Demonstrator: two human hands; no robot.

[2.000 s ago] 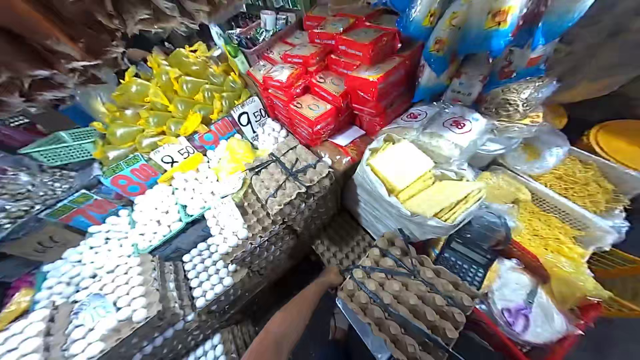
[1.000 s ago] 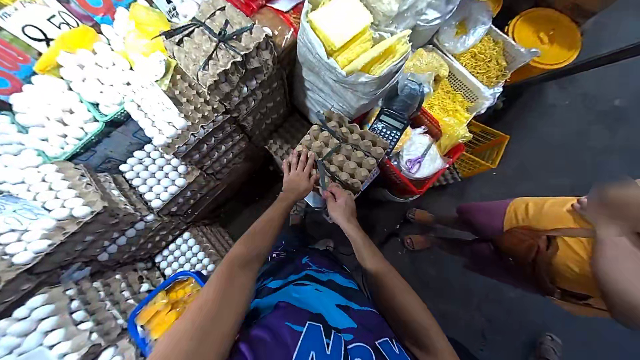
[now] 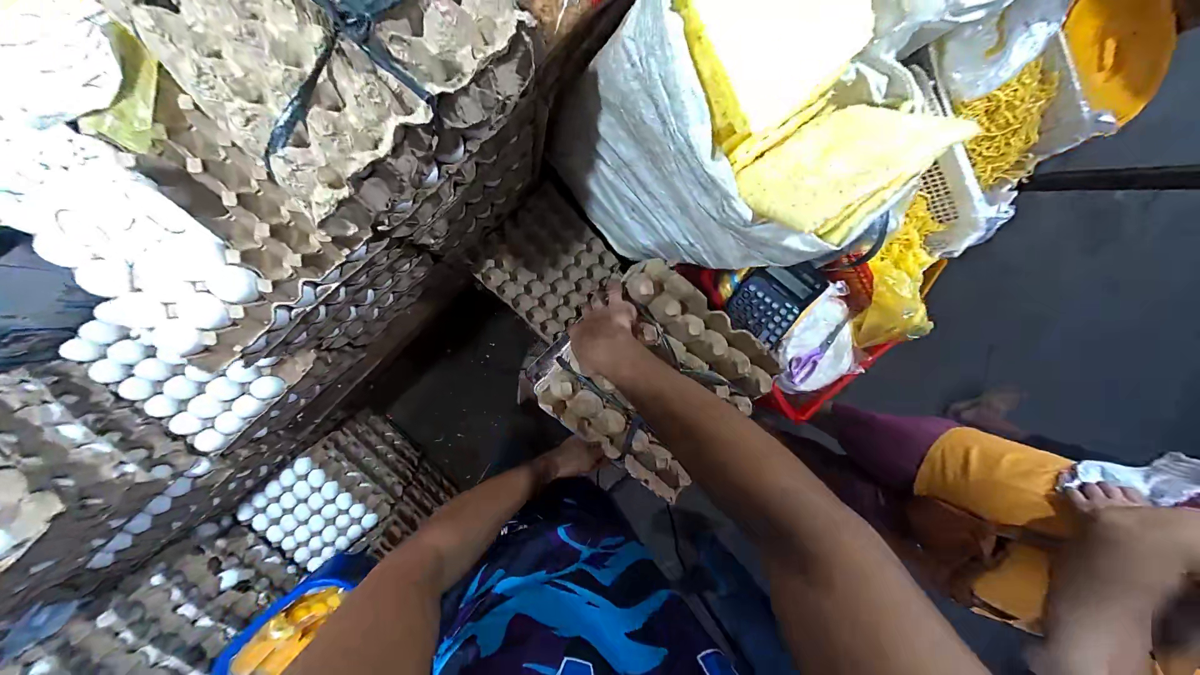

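A bundle of grey-brown cardboard egg trays, tied with dark strips, sits in front of me at the middle. My right hand grips it at its far left part, with the forearm crossing over the trays. At the near left edge, my left hand holds the bundle from the side, its fingers partly hidden beneath. The contents of the bundle are hidden. Just beyond my right hand lies a stack of bare egg trays.
Stacked trays of white eggs fill the left. A white sack of yellow sheets stands ahead. A calculator lies in a red basket right of the bundle. Another person is at the right; a blue tub is lower left.
My hands have shifted on the bundle: one second ago both rested on its near side; now my right hand reaches to its far left part. The view has moved closer.
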